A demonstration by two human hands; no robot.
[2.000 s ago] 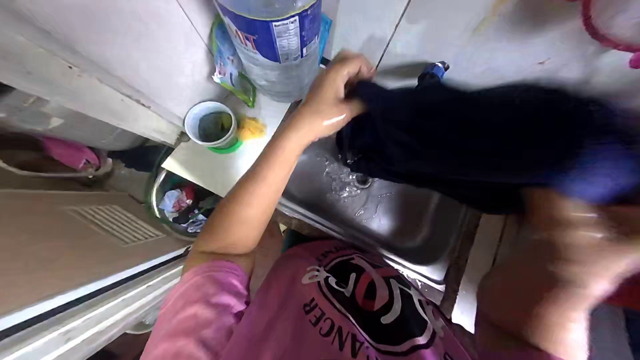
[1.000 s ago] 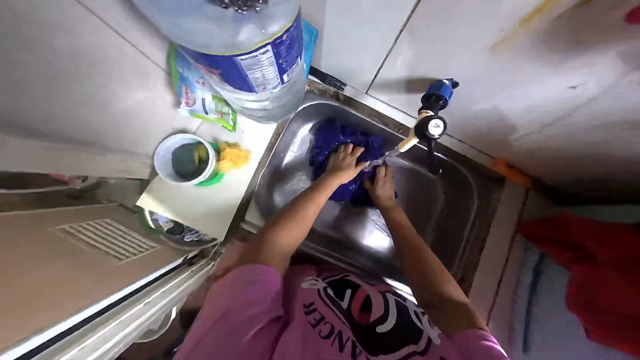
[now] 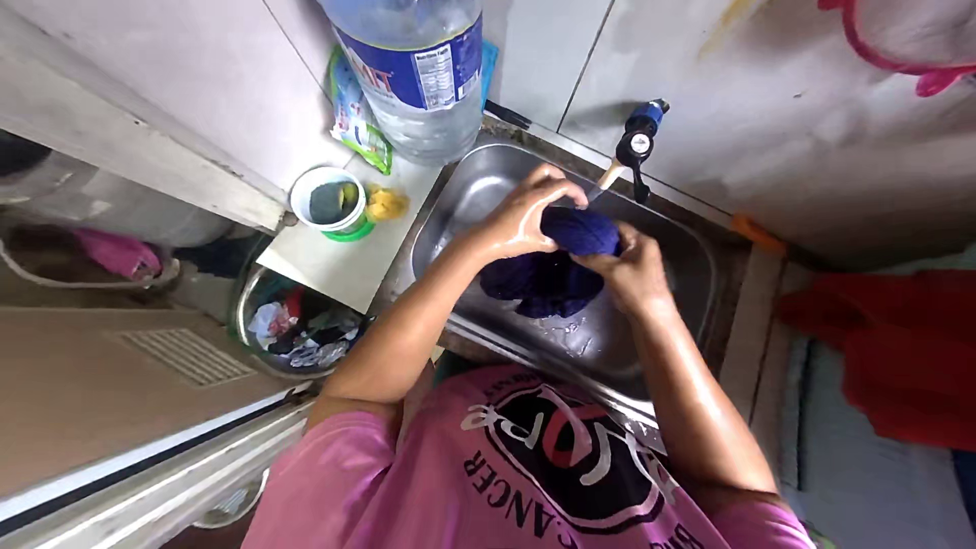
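Both hands hold a wet dark blue cloth (image 3: 545, 282), whose lower part hangs into the metal sink (image 3: 488, 183). My left hand (image 3: 530, 213) curves around the upper left of the bunched cloth, thumb below and fingers above. My right hand (image 3: 633, 267) grips its right side. Above them, a tap (image 3: 637, 145) with a blue fitting and a pale spout points down to the left, and a thin stream of water comes from it near my left fingertips. Some water lies on the sink bottom below the cloth.
A big plastic water bottle (image 3: 427, 84) and a plastic pouch (image 3: 354, 122) stand behind the left counter. Near its edge are a white tub (image 3: 328, 202) and a yellow sponge or scrubber (image 3: 386, 203). Below is a bin of rubbish (image 3: 297, 328). Red fabric (image 3: 900, 351) lies at right.
One second ago both hands pressed the cloth down in the sink; now they hold part of it raised and bunched. Two seconds ago it was stretched out over the sink's right side.
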